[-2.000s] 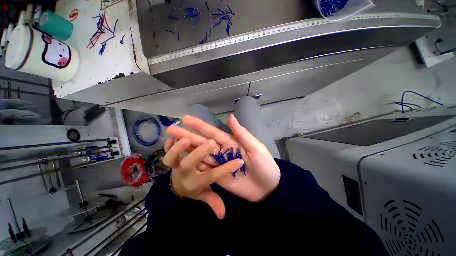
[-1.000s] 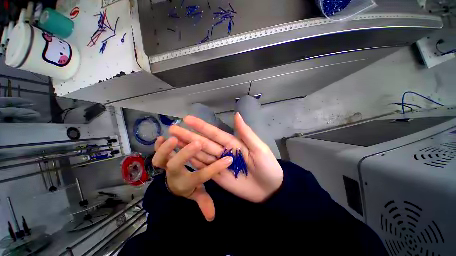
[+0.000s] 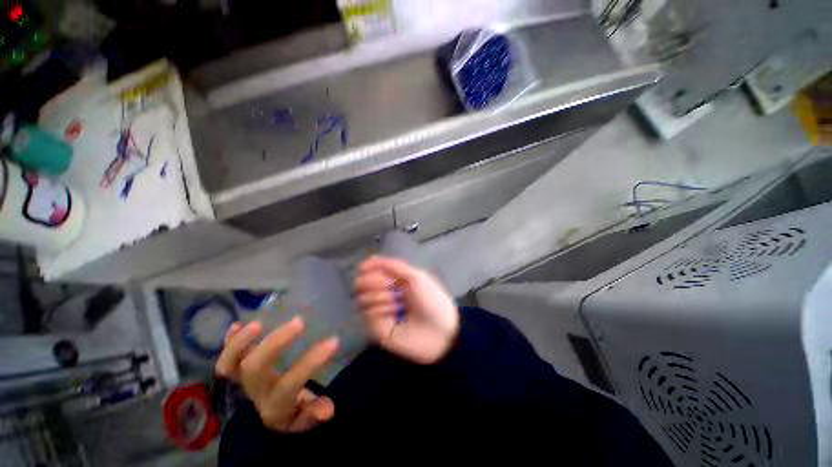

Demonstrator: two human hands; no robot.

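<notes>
My right hand (image 3: pixel 415 315) is curled round short blue wire pieces (image 3: pixel 399 306); only a few of them show between the fingers and palm, and the picture is blurred. My left hand (image 3: pixel 278 374) is to its left, apart from it, with its fingers spread and nothing seen in it. A clear plastic bag (image 3: pixel 488 71) filled with blue pieces lies at the right of the grey metal tray (image 3: pixel 383 144). Loose blue pieces (image 3: pixel 326 135) lie in the tray's left part.
The white ledge (image 3: pixel 87 187) at left holds red and blue wire strands (image 3: pixel 128 160), a teal roll (image 3: pixel 41 149) and a white mug or tub (image 3: pixel 46 212). A grey vented machine (image 3: pixel 698 319) stands at right. A red spool (image 3: pixel 191 416) is low left.
The view has shifted, showing more of the tray. My right hand has closed from a flat palm over the blue pieces. My left hand has moved away from it.
</notes>
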